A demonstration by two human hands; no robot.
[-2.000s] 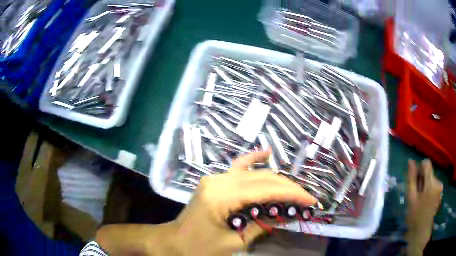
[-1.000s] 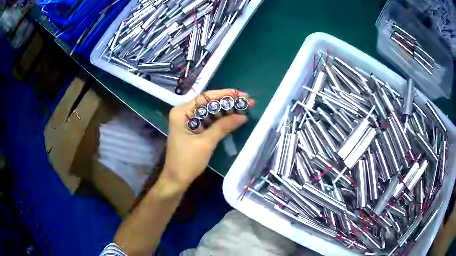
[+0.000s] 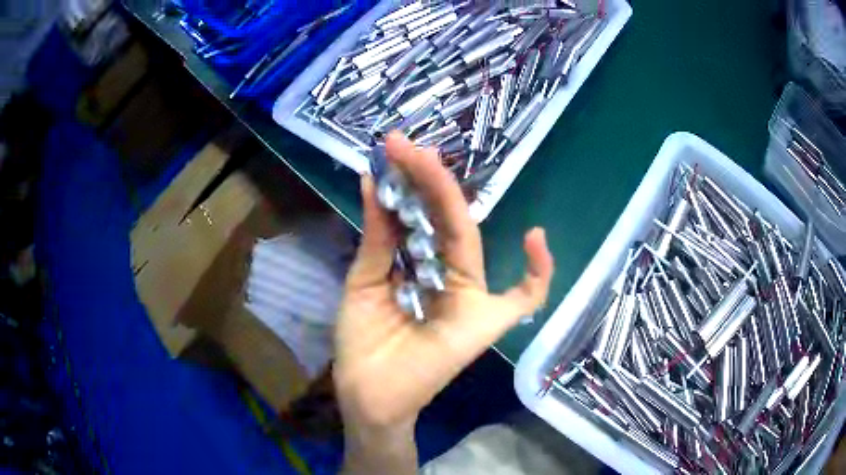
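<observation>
My left hand (image 3: 417,306) is raised, palm up, over the bench's front edge, between the two white tubs. It holds several shiny silver cylinder units (image 3: 419,243) in a row, seen nearly end-on with thin pale rods pointing towards me. The fingers lie along both sides of the row and the thumb stands away to the right. The units are blurred and their wire ends are hidden. The main bin (image 3: 531,357), heaped with silver units and red wires, is at the lower right. My right hand cannot be made out; only a small skin-toned patch shows at the lower right edge.
The side bin (image 3: 612,23), full of silver units, lies on the dark green bench top (image 3: 649,83) behind my left hand. Blue trays (image 3: 269,42) are at the upper left. A small clear box (image 3: 788,121) is at the right edge. A cardboard box (image 3: 185,269) stands below the bench edge.
The view has swung left. My left hand has turned from a closed fist with dark wired ends showing to an open palm with rod ends showing, thumb spread.
</observation>
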